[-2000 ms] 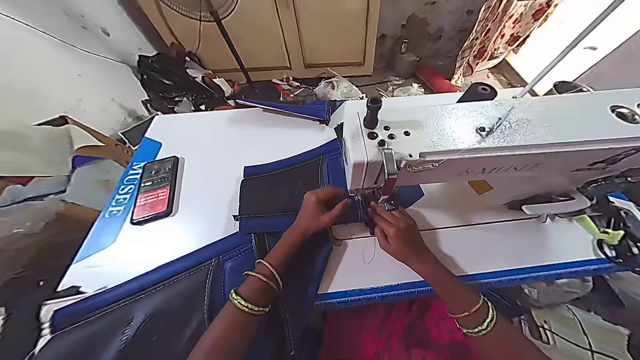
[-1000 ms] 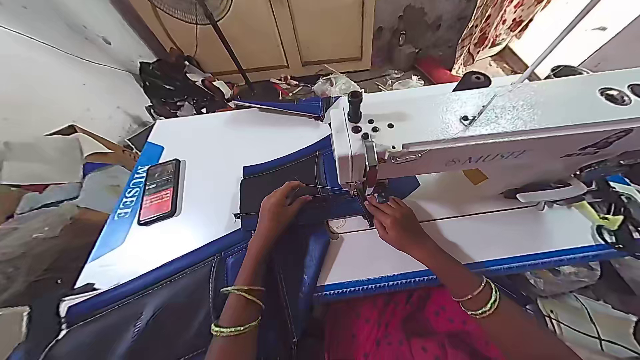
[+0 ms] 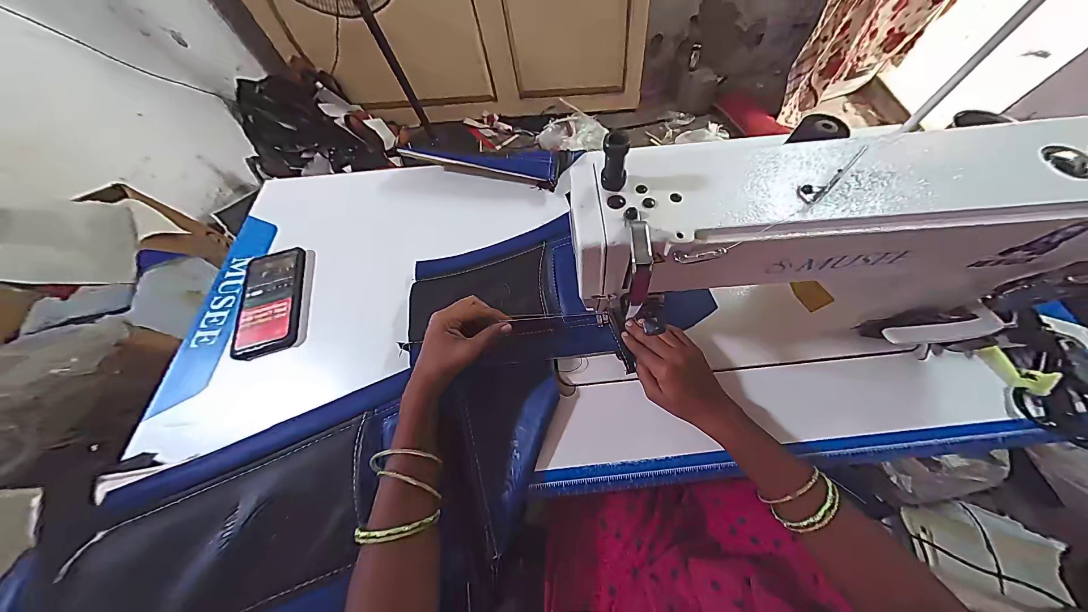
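A white sewing machine point(image 3: 816, 212) stands over its white table. Black and blue stitched material point(image 3: 484, 289) lies by the needle area, and a larger part point(image 3: 255, 510) of such material spreads across the table's left front. My left hand point(image 3: 459, 336) pinches thread point(image 3: 552, 317) between thumb and fingertips; the strand runs right, toward the needle area. At the presser foot, my right hand point(image 3: 671, 370) has its fingertips against the dark parts below the machine head; whether it grips anything is hidden. The needle itself cannot be made out.
A smartphone point(image 3: 269, 302) lies on the table at the left. A rolled or folded blue piece point(image 3: 489, 163) rests at the table's back edge. Behind stand a fan point(image 3: 391, 68) and black plastic bags point(image 3: 289, 127). A measuring scale point(image 3: 646, 476) runs along the front edge.
My left hand has moved left, away from the needle area, and thread now stretches between them. My right hand remains near the presser foot.
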